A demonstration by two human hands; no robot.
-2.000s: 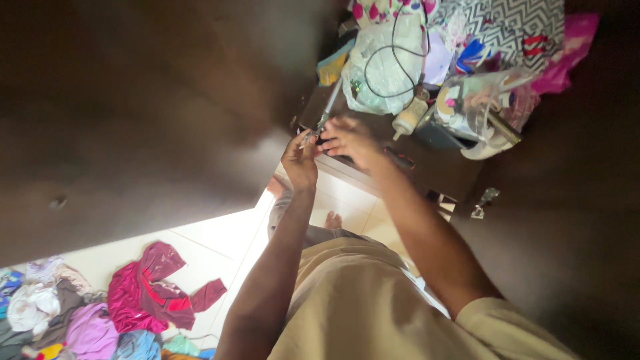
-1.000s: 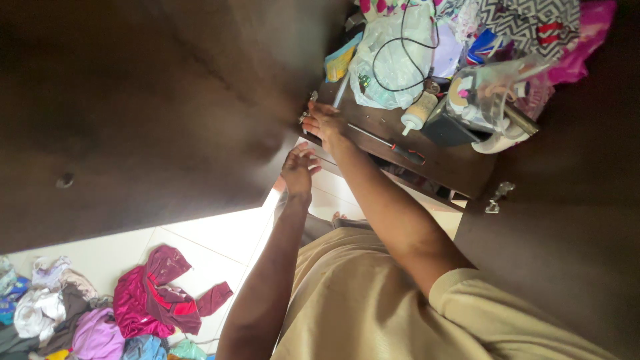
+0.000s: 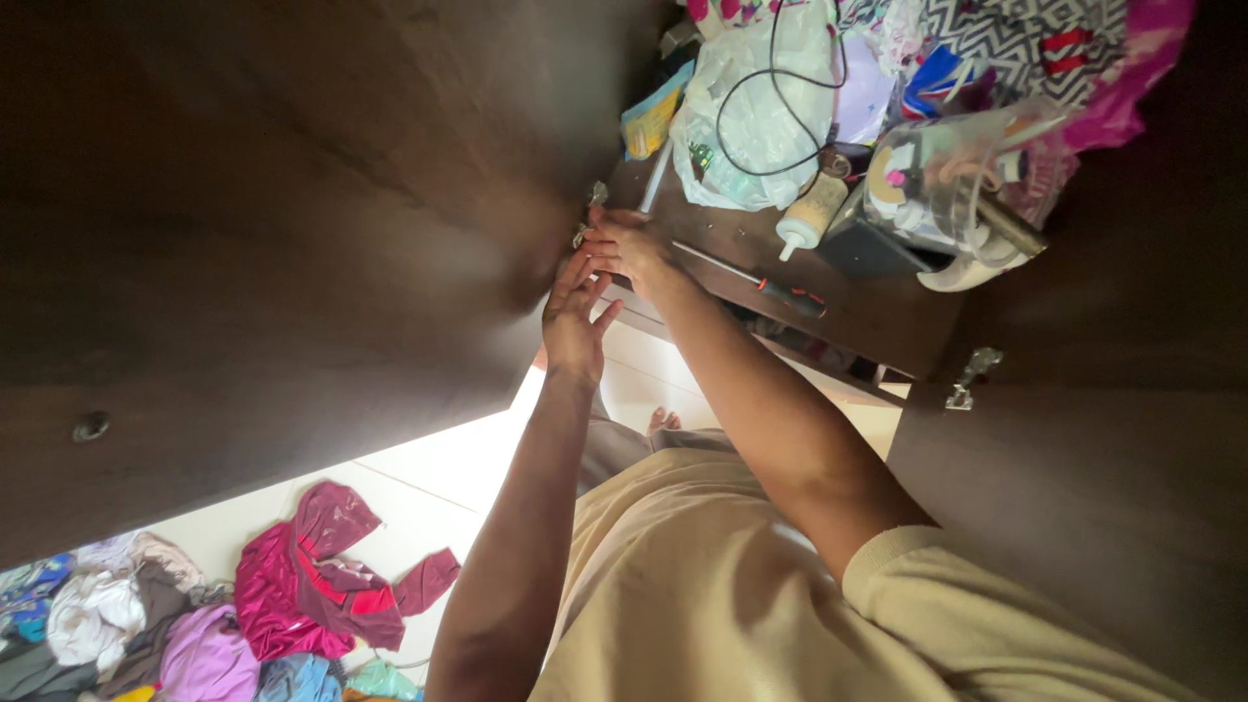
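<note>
At the inner edge of the dark wooden cabinet door [image 3: 292, 224], my right hand [image 3: 629, 252] reaches to a metal concealed hinge [image 3: 588, 216], its fingers touching or close beside it. Just below, my left hand [image 3: 575, 327] has its fingers spread near the door edge and the right fingertips; whether it touches the door I cannot tell. On the shelf [image 3: 717, 278], right of my right hand, lies a screwdriver [image 3: 785, 294] with a black and red handle. A second metal hinge [image 3: 975, 378] is on the right-hand door panel [image 3: 1082, 468].
The shelf holds a white plastic bag [image 3: 756, 107] with a black cable on it, a bottle with a nozzle [image 3: 812, 213], a clear container of small items [image 3: 936, 190] and a patterned cloth [image 3: 1019, 44]. Clothes [image 3: 322, 575] lie on the tiled floor at the lower left.
My hands were together at the door edge two seconds ago, then apart; now they are close again. The screwdriver's shaft and handle, largely hidden behind my right hand and arm at first, show plainly.
</note>
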